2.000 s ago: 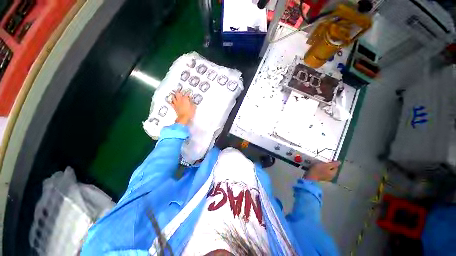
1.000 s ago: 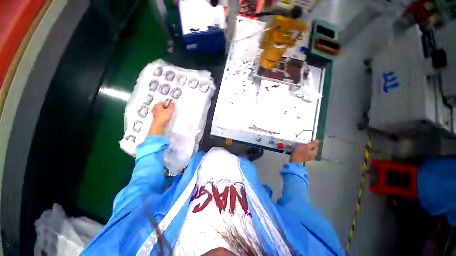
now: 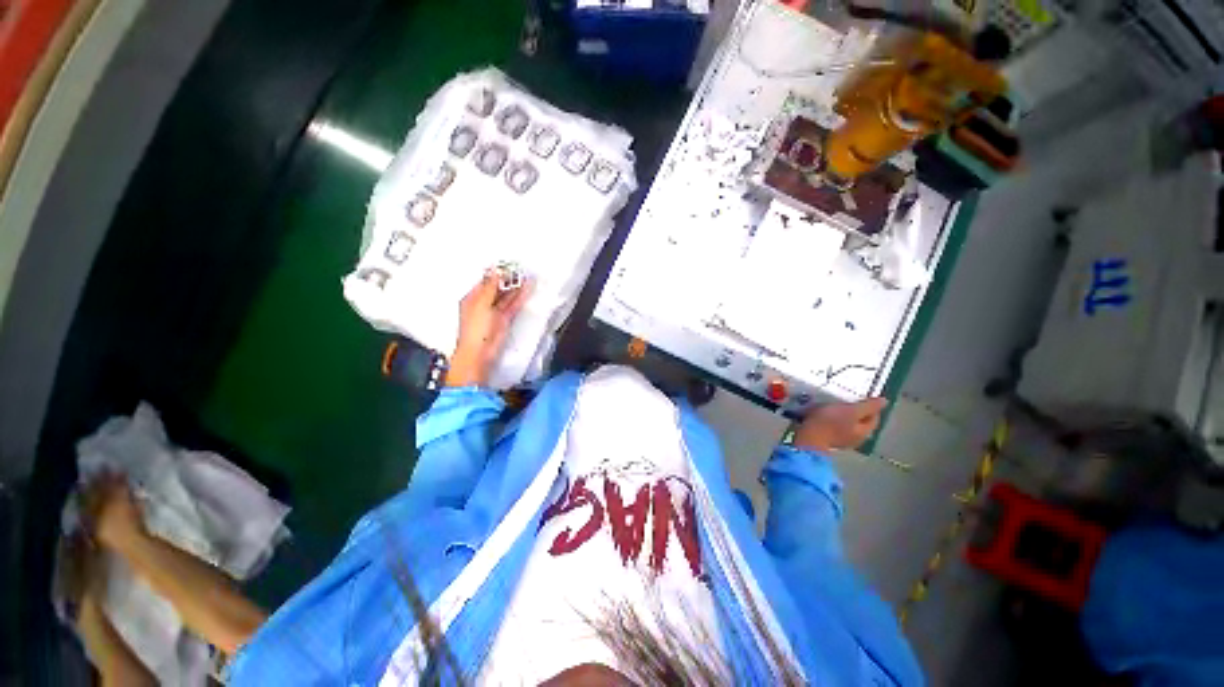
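My left hand (image 3: pixel 487 317) holds a small ring-shaped housing (image 3: pixel 506 277) in its fingertips over the lower part of the blister tray (image 3: pixel 450 286). Rows of similar rings lie in the tray's upper and left pockets. My right hand (image 3: pixel 842 424) rests at the front right corner of the white machine bed (image 3: pixel 685 269), beside the red button (image 3: pixel 777 391); its fingers are bunched and I cannot tell if they hold anything. The dark brown fixture (image 3: pixel 859 199) sits on the bed, partly hidden under the amber machine head (image 3: pixel 893 114); a ring shows at its left.
Another person's hands (image 3: pixel 114 517) are on cloudy plastic trays (image 3: pixel 201 490) at the lower left. A dark device with an orange edge (image 3: pixel 414 365) lies by my left wrist. A blue bin (image 3: pixel 638 43) stands behind; a red stool-like object (image 3: pixel 1034 548) is at the right.
My left hand has lifted a ring from the tray's middle and moved it lower over the tray. My right hand stays at the bed corner. Another person's hands have appeared at lower left.
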